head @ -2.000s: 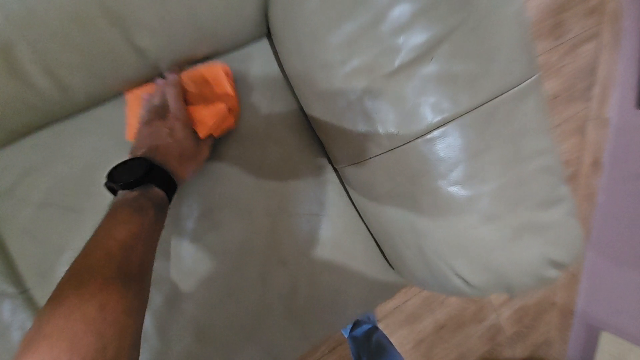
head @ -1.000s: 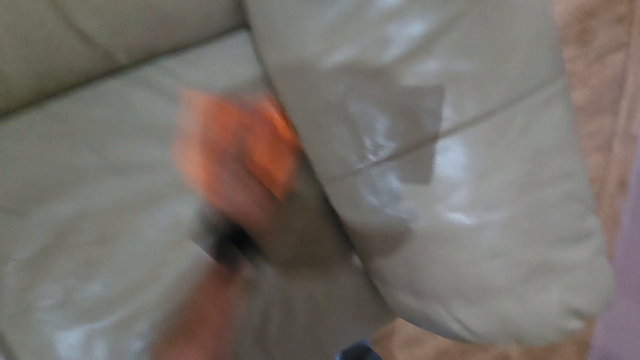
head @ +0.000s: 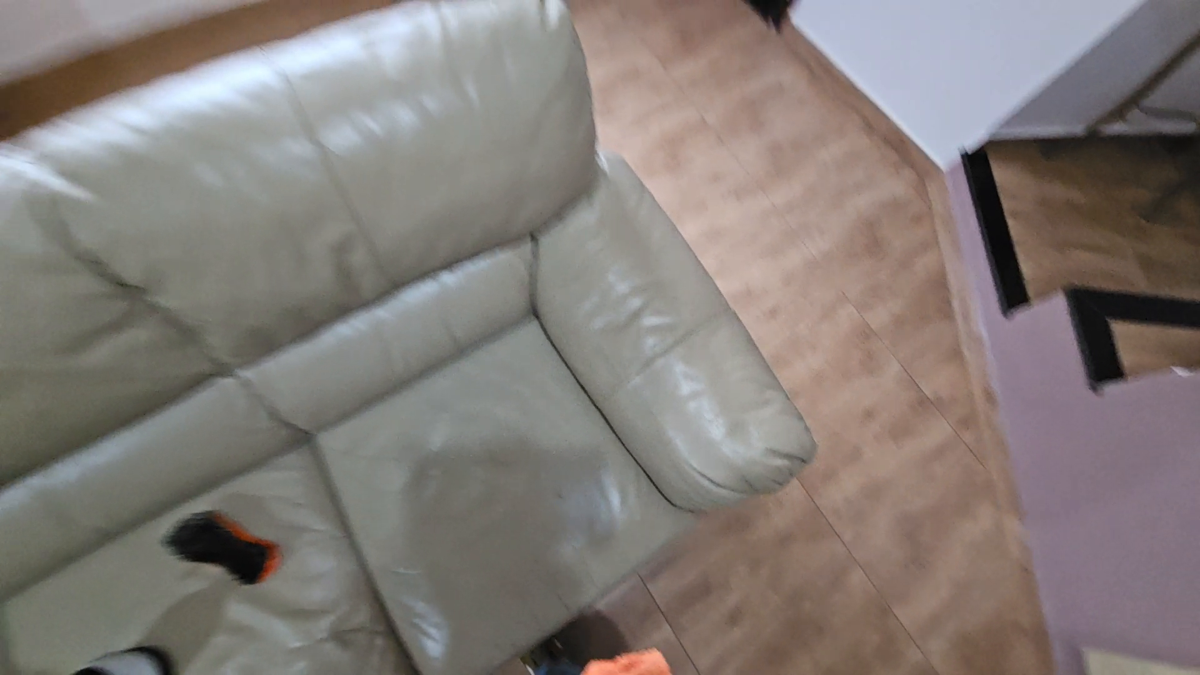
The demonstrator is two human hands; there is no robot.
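A pale leather sofa fills the left and middle of the head view. On its left seat cushion lies a black and orange brush, its exact kind blurred. Part of a white and black round object shows at the lower left edge. An orange cloth is cut off by the bottom edge, in front of the right seat; whether a hand holds it cannot be seen. Neither my left hand nor my right hand is visible.
Wood-look floor runs right of the sofa's armrest. Farther right stand a purple wall and steps with black edging. A white wall is at the top right.
The hand with the orange cloth, on the seat and then beside the armrest earlier, has left the seat; the cloth now shows at the bottom edge. The view has pulled back widely.
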